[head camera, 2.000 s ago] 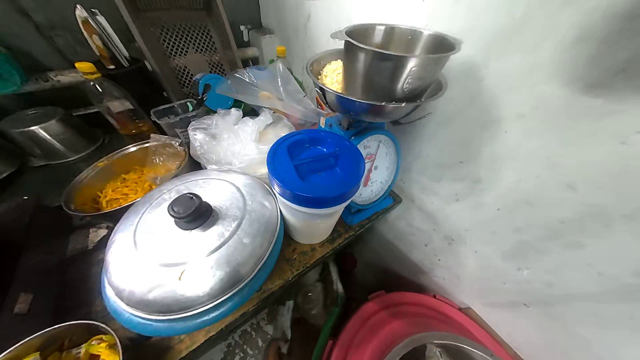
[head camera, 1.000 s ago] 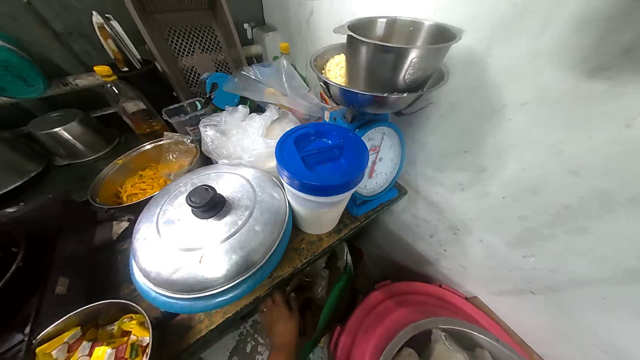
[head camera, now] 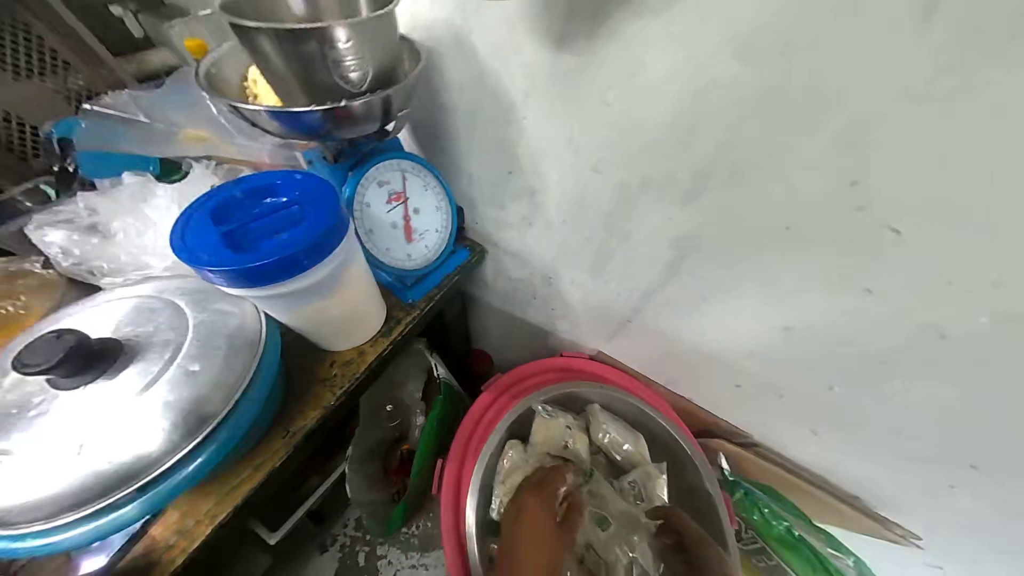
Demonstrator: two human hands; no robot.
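Both hands reach into a stainless steel bowl [head camera: 482,480] that sits in a pink plastic tub [head camera: 458,472]. Several clear plastic bags of pale contents [head camera: 616,438] fill the bowl. My left hand [head camera: 544,508] is at the bags on the bowl's left side, its fingertips among them. My right hand [head camera: 684,536] touches a clear bag [head camera: 612,524] near the lower right. Whether either hand grips a bag cannot be made out, since the fingers are partly hidden.
On the wooden counter [head camera: 320,400] at left stand a blue basin with a metal lid [head camera: 160,352], a blue-lidded plastic container [head camera: 320,296] and a blue dial scale [head camera: 404,212] bearing steel bowls [head camera: 336,120]. A white wall [head camera: 720,200] borders the right. Cardboard [head camera: 800,488] leans beside the tub.
The view has swung right and down toward the tub. One second ago a hand was low beside the counter's edge; now both hands are in the bowl.
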